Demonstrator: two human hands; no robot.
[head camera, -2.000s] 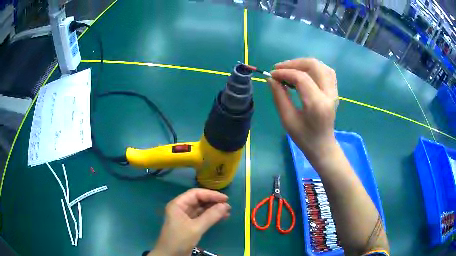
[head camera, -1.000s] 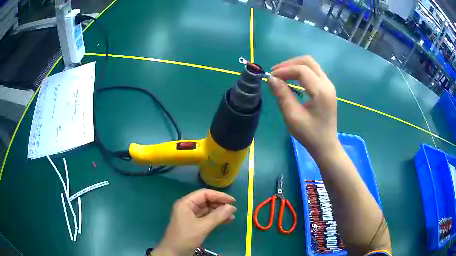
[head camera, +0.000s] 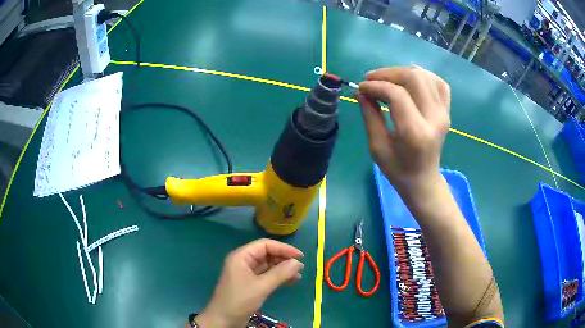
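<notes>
My right hand (head camera: 410, 122) pinches a thin wire lead (head camera: 333, 76) between thumb and fingertips. The lead's red section lies over the mouth of the grey nozzle (head camera: 320, 106), and its silver ring terminal (head camera: 318, 70) points left past the nozzle. A white band shows by my fingertips. The yellow heat gun (head camera: 280, 204) stands upright, nozzle up, handle to the left. My left hand (head camera: 256, 282) is bare and empty below the gun, thumb and fingers curled with a gap between them.
Orange-handled snips (head camera: 354, 262) lie left of a blue tray (head camera: 381, 186) holding rows of leads. A second blue bin (head camera: 545, 211) is far right. A paper sheet (head camera: 80, 138), white strips (head camera: 90, 253) and black cord (head camera: 211, 138) lie left. Loose leads (head camera: 264, 321) show at the bottom edge.
Over the last second my right hand has moved slightly right and up with the lead, and the red section stays at the nozzle mouth. My left hand has hardly moved.
</notes>
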